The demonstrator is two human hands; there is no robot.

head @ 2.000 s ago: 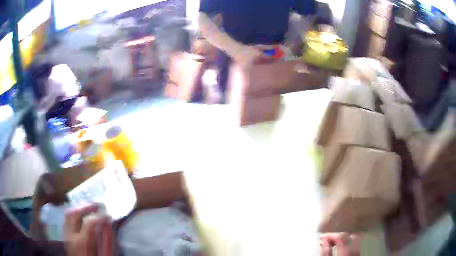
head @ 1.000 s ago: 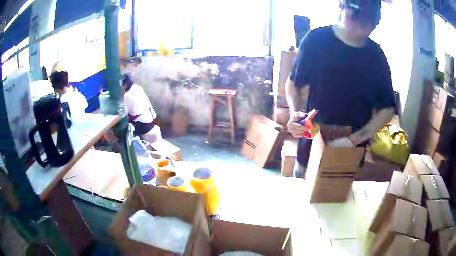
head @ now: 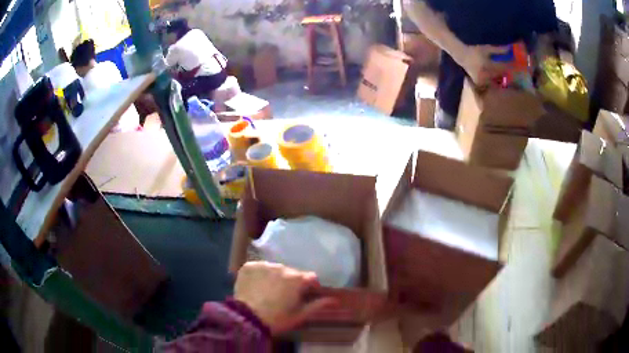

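An open brown carton (head: pixel 314 183) stands in front of me with a white, cloudy bagged product (head: pixel 310 249) inside. My left hand (head: pixel 279 296) is over its near left edge, palm down and slightly blurred; I cannot tell whether it grips the rim. A second open carton (head: pixel 431 272) stands close on the right, with a flat white foam pad (head: pixel 448 222) inside. Only a bit of dark red sleeve shows at the bottom edge on the right; my right hand is not visible.
Yellow tape rolls (head: pixel 303 146) stand behind the cartons. A green post (head: pixel 187 141) and a shelf with a black jug (head: pixel 47 141) are on the left. A co-worker's arm (head: pixel 455 48) holds an orange-red dispenser (head: pixel 509 63) over a carton. Closed cartons (head: pixel 590 276) stand at right.
The white sheet held two seconds ago is no longer in my hand. Since one second ago, my view has tilted down, the two cartons show more fully, and my left hand has appeared at the nearer one.
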